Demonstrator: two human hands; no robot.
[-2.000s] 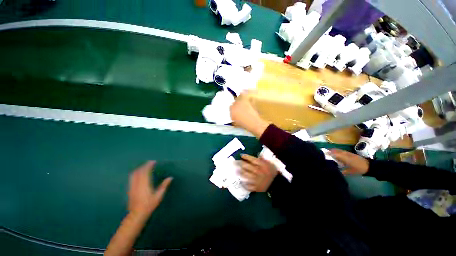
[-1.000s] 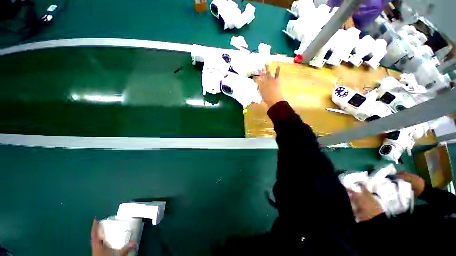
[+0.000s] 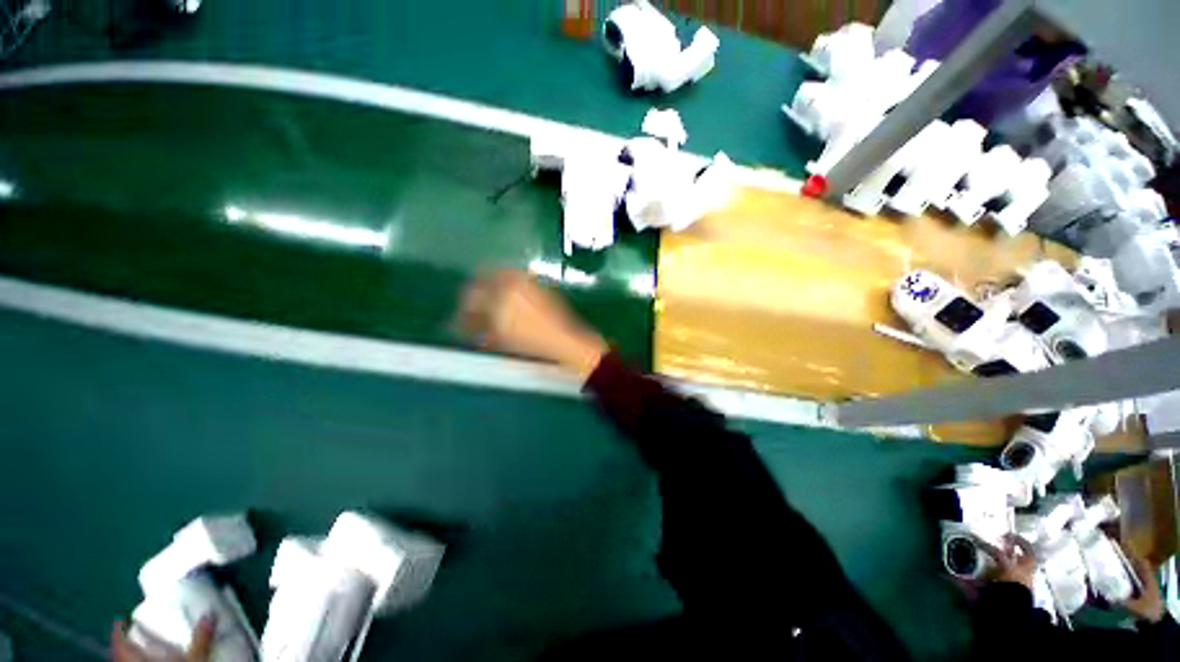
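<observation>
My left hand [image 3: 168,641], cut off by the bottom edge at the lower left, has its fingers around a white security camera [image 3: 194,603] on the green bench. A second white camera [image 3: 339,582] lies just to its right, untouched. Both are partly cut off by the picture's edge. My right hand [image 3: 518,317], in a dark sleeve with a maroon cuff, is blurred over the near rail of the belt. No object shows in it, and its fingers are not clear. White cameras [image 3: 591,194] lie grouped at the belt's far side.
A tan board [image 3: 764,291] carries several cameras [image 3: 958,310] at right. More cameras stand behind it, near a grey metal post [image 3: 932,91]. At lower right another person's hands [image 3: 1016,563] touch cameras beside an open carton [image 3: 1145,504]. Another camera [image 3: 660,49] lies beyond the belt.
My right hand has left the cameras on the belt and moved left and nearer. One camera is gone from that group, and a second camera now lies by my left hand.
</observation>
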